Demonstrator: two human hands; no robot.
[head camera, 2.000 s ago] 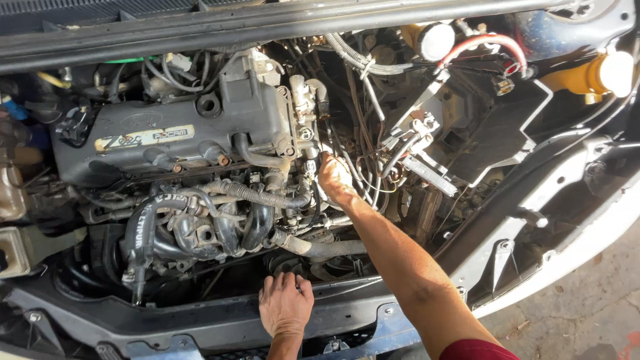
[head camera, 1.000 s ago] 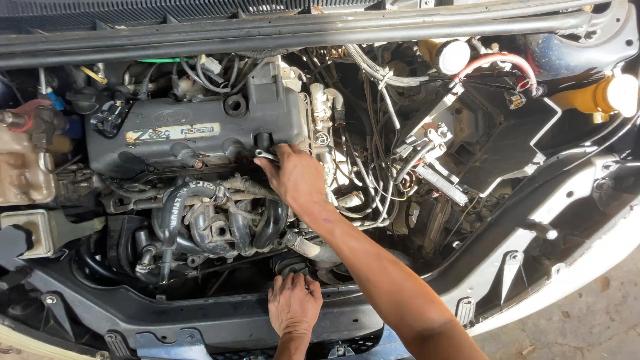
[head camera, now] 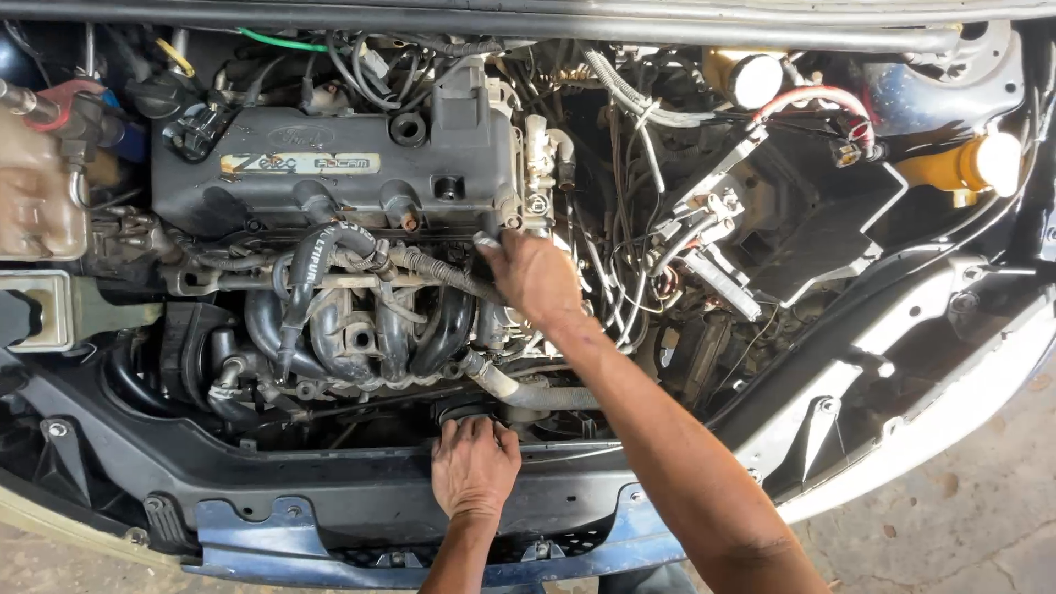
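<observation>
My right hand is at the lower right corner of the black plastic engine cover, its fingers curled around a small dark and silvery piece, perhaps a cable end or connector; I cannot tell which. A corrugated hose runs up to that hand from the left. Below, my left hand rests on the black front crossmember, fingers bent over its rear edge, the fingertips hidden. Whether it grips anything does not show. Black curved intake runners lie left of my right hand.
The bay's right side has a metal bracket with wires, a battery tray area and a yellow reservoir. A translucent coolant tank stands at the left. A ribbed hose crosses behind the crossmember.
My right hand was among the wires right of the engine, then moved left to the cover's lower edge; it is now at the cover's lower right corner. My left hand stays at the crossmember.
</observation>
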